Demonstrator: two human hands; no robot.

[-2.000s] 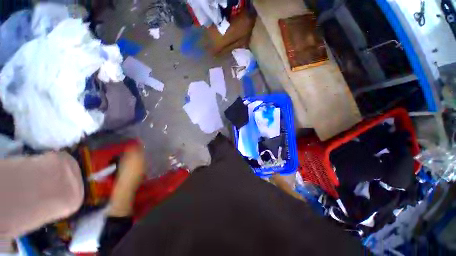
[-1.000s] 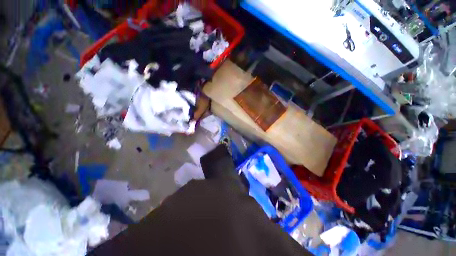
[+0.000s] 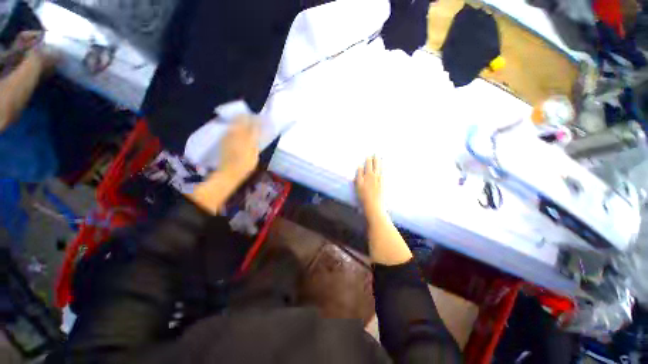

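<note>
My left hand (image 3: 238,153), blurred, is closed on a white panel (image 3: 207,143) just off the left end of the white sewing table (image 3: 316,168). My right hand (image 3: 369,183) rests on the table's front edge with its fingers a little apart and nothing seen in it. Black cloth (image 3: 213,53) hangs at the table's left end, behind my left hand. A large white or light grey panel (image 3: 328,35) lies beside it. The sewing machine (image 3: 561,190) stands at the right, with black scissors (image 3: 490,194) left of it.
Two black pieces (image 3: 471,44) lie at the table's back. A red crate (image 3: 273,217) with scraps is below the table at left; another red crate (image 3: 496,313) is below at right. At far left are another person's hand (image 3: 25,64) and another work surface (image 3: 96,53).
The view has swung from the floor and crates up to the table. Both my hands are now in view, the left with a white panel and the right on the table edge.
</note>
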